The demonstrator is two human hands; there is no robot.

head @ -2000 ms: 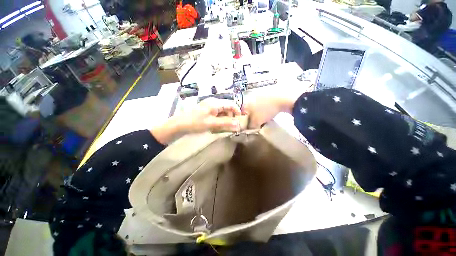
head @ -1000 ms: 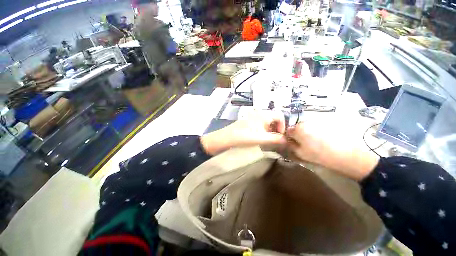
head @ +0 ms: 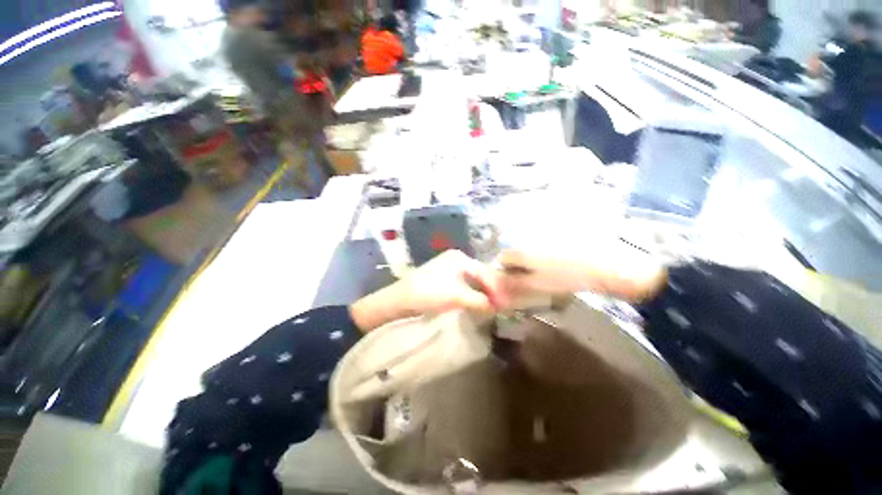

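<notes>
A beige bag body [head: 455,377] stands open in front of me, its brown inside facing up. A metal ring [head: 462,472] hangs at its near rim. My left hand [head: 435,290] and my right hand [head: 551,278] meet at the far rim, fingertips together and closed on it. What lies between the fingertips is blurred and hidden. The dark grey head cover [head: 436,234] of the white sewing machine, with a red logo, is just beyond my hands.
A grey-white touchscreen [head: 674,172] stands at the upper right. A flat beige piece [head: 82,459] lies at the lower left. A person [head: 266,72] stands beyond the yellow floor line [head: 174,319]. A person in orange [head: 382,48] is farther back.
The view has swung and blurred. The machine's dark head cover now shows beyond my hands. Both hands are still together at the bag's far rim, with the bag open below them.
</notes>
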